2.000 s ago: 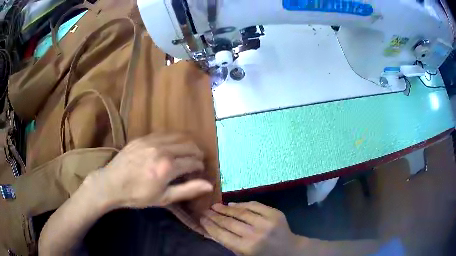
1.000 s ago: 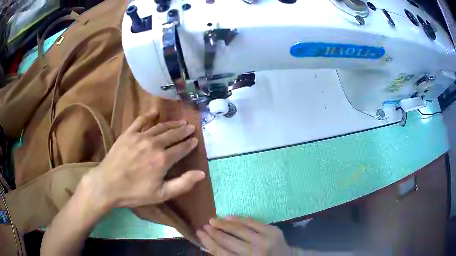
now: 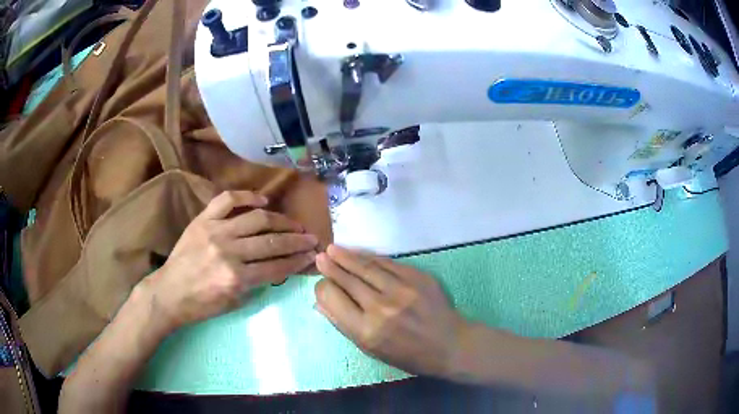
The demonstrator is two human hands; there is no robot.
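Observation:
The brown bag body panel point(image 3: 296, 198) lies under the left end of the sewing machine point(image 3: 421, 77), its straight right edge at the presser foot and needle point(image 3: 326, 166). My left hand point(image 3: 231, 251) lies on the panel with fingers bent, just in front of the foot. My right hand point(image 3: 389, 311) pinches the near corner of the panel edge, its fingertips touching my left fingertips. The cloth between the pinch and the foot is short. Brown bag handles point(image 3: 172, 81) loop over the cloth at the left.
The white machine bed point(image 3: 486, 178) and pale green table point(image 3: 502, 299) extend right of the cloth. A small white roller point(image 3: 365, 182) sits right of the needle. A dark trim strip with a small label point(image 3: 12, 354) is at the far left edge.
The panel has moved forward under the foot, and its near end has come up from the table's front edge. My right hand has moved forward with it, beside my left fingertips.

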